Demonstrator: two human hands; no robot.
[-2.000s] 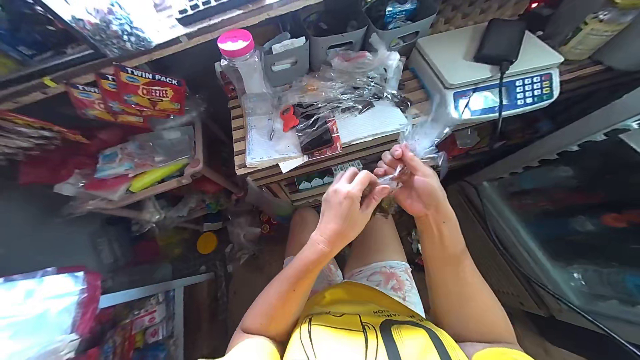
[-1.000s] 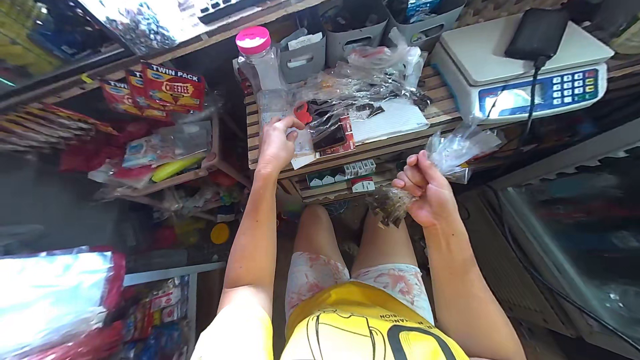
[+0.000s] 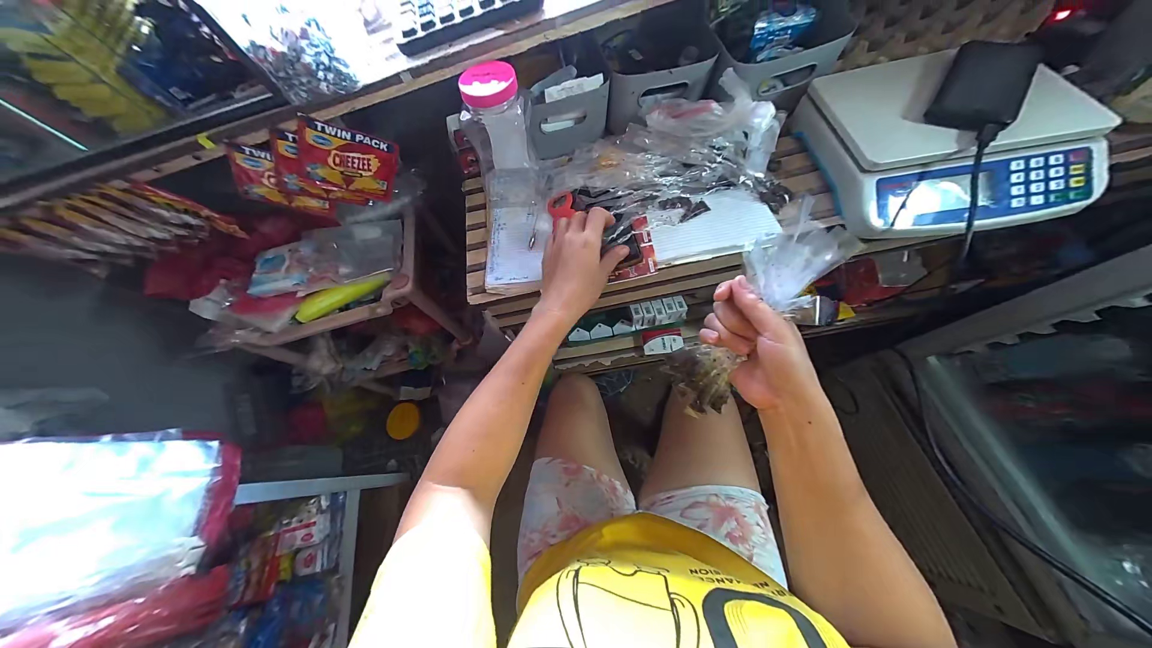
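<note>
My right hand (image 3: 756, 337) pinches the neck of a clear plastic bag. The bag's loose top (image 3: 792, 261) fans out above my fingers, and its lower part (image 3: 704, 378), filled with dry brown stuff, hangs below them. Over the slatted wooden table, my left hand (image 3: 580, 256) rests on a dark item beside a red-and-white packet (image 3: 644, 250); whether its fingers grip anything is hard to see. Red scissor-like handles (image 3: 562, 205) lie just beyond its fingers. Crumpled clear plastic bags (image 3: 666, 157) and lined paper (image 3: 720, 225) are spread about there.
A clear jar with a pink lid (image 3: 489, 85) stands at the table's back left, near grey bins (image 3: 661, 90). A digital scale (image 3: 954, 171) with a black corded device (image 3: 983, 85) on it is at right. Snack packs (image 3: 346, 162) hang left above a cluttered rack (image 3: 342, 324).
Both hands were together at the bag two seconds ago. My left hand has since gone to the table, first at the red handles, now just nearer and to the right of them. My right hand keeps the bag.
</note>
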